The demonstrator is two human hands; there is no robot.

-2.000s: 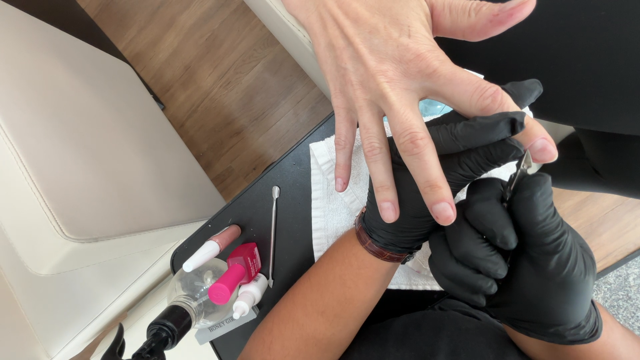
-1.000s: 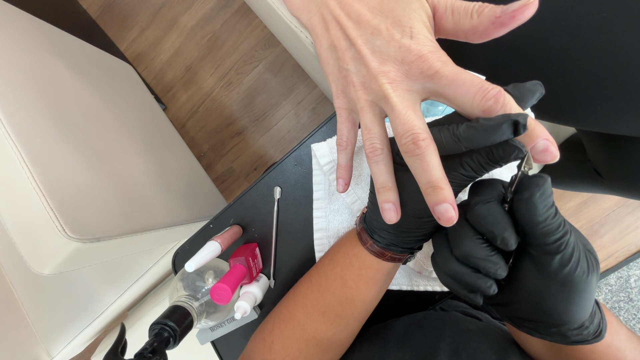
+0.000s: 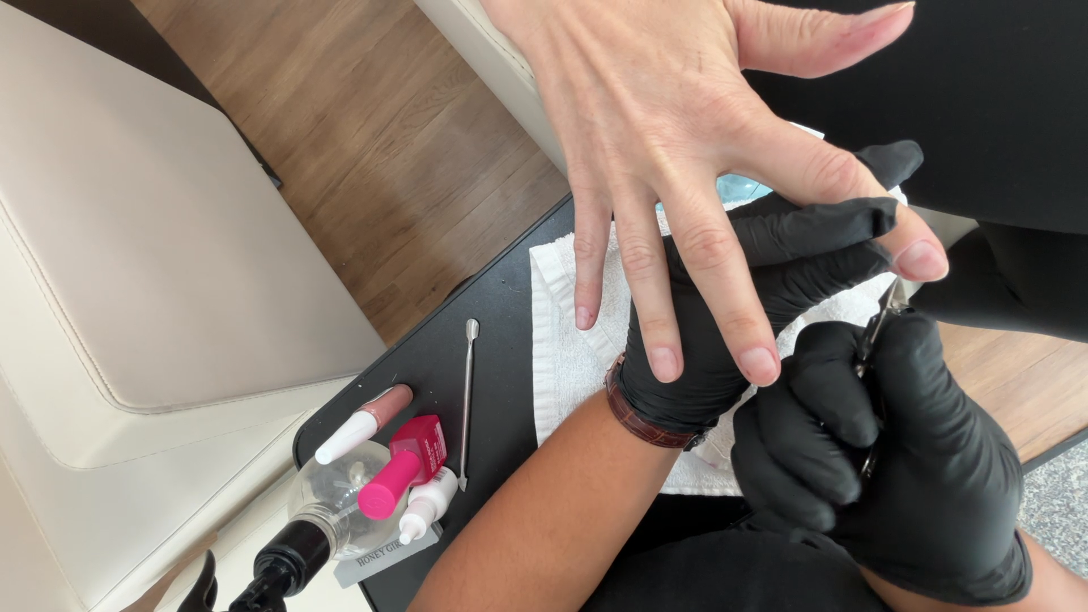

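Observation:
My left hand (image 3: 731, 297), in a black glove with a brown strap at the wrist, holds the index finger of another person's hand (image 3: 663, 144) near its tip, the gloved fingers above and below it. My right hand (image 3: 892, 450), also gloved in black, is closed around metal cuticle nippers (image 3: 871, 340). The nippers' tip is at the edge of that index fingernail; whether the jaws touch the skin cannot be told. The person's other fingers are spread over my left hand. A white towel (image 3: 569, 357) lies beneath the hands.
On the black table (image 3: 510, 289) lie a metal cuticle pusher (image 3: 468, 399), a pink polish bottle (image 3: 421, 446), a white-capped tube (image 3: 365, 423) and a small white bottle (image 3: 429, 501). A clear pump bottle (image 3: 340, 501) is at the corner. A pale padded seat (image 3: 170, 255) fills the left.

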